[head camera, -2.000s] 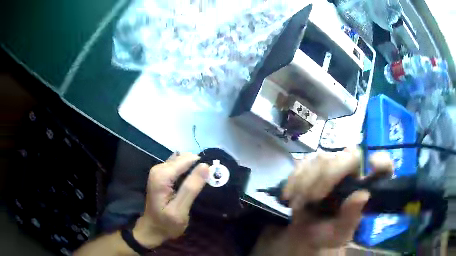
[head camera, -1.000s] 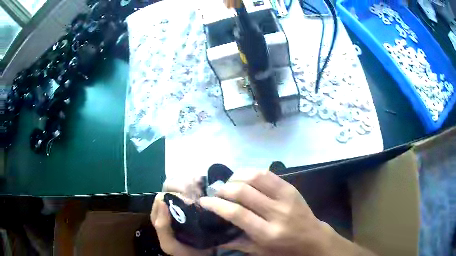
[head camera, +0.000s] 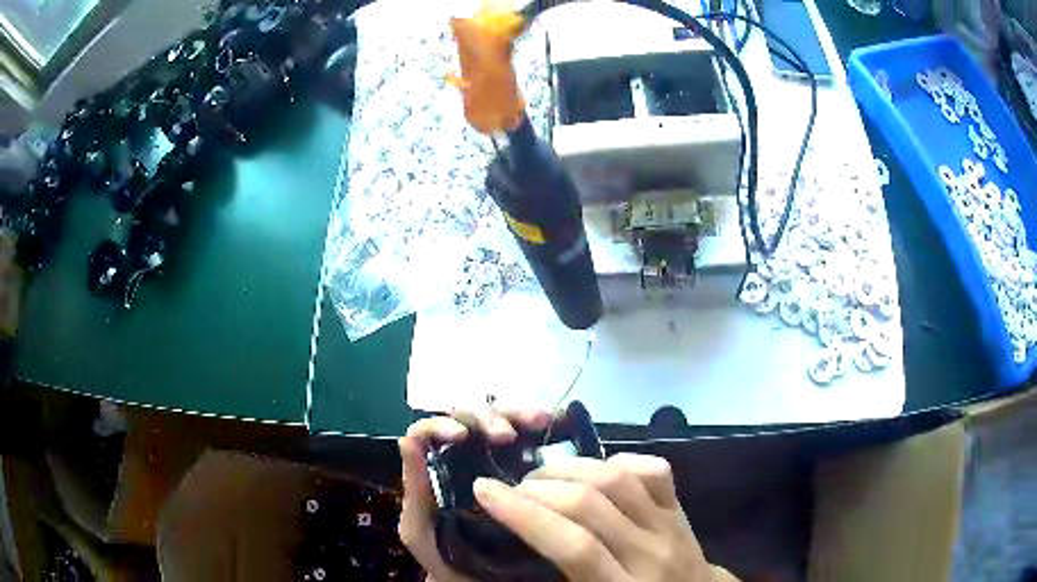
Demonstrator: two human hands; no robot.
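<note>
A black housing (head camera: 483,525) is held at the bench's front edge, low in the middle of the view. My left hand (head camera: 423,483) grips its left side and top. My right hand (head camera: 603,514) holds its right side, with the thumb on the front of the housing. A small white part (head camera: 556,454) shows inside the housing beside my right fingers. A thin lead wire (head camera: 578,381) sticks up from it over the white board. The electric screwdriver (head camera: 552,227) with its orange top hangs over the board, held by neither hand.
The screw feeder (head camera: 648,148) stands behind the screwdriver. White retainers (head camera: 836,330) lie loose to its right, beside a blue tray (head camera: 887,125) of white parts. A clear bag (head camera: 370,290) of small pieces lies left. Black housings (head camera: 148,193) cover the far left. Cartons (head camera: 881,500) stand below the bench edge.
The screwdriver was in my right hand two seconds ago and now hangs free. Both hands now hold the housing, and the lead wire now shows above it. The head view has shifted.
</note>
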